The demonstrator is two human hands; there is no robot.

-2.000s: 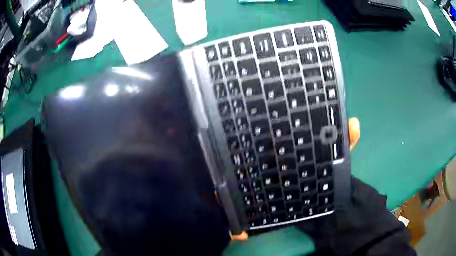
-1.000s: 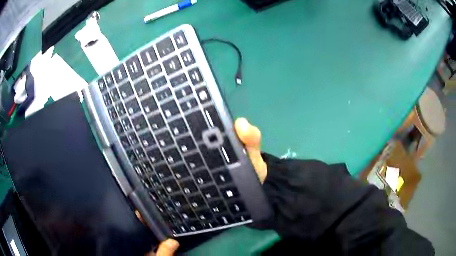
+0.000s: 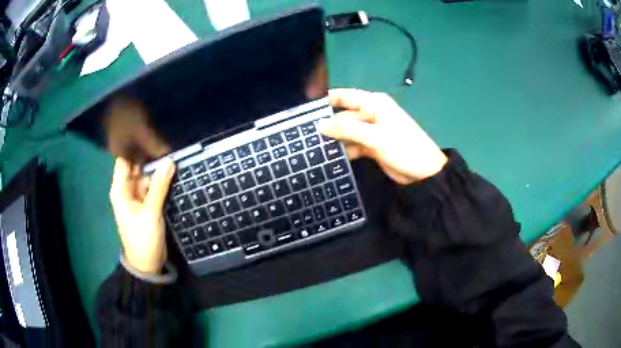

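Observation:
An open mini laptop (image 3: 265, 187) is in front of me with its keyboard facing up, over a black foam pad (image 3: 299, 268). Its dark screen (image 3: 225, 88) stands up at the far side and shows blurred reflections of hands. My left hand (image 3: 141, 217) grips the left side near the hinge, thumb on the deck edge. My right hand (image 3: 388, 132) grips the right corner near the hinge, thumb over the top right keys. Whether the laptop touches the pad is hard to tell.
A short black cable with an inline module (image 3: 347, 21) lies beyond the screen's right corner. White papers (image 3: 153, 34) lie at the far left. A closed laptop (image 3: 24, 262) on black pads is at the left edge. A black strap-like object (image 3: 599, 58) is far right.
The laptop has turned from sideways to keyboard toward me and come down over the pad. Its screen is now raised, and both hands hold it by the hinge end.

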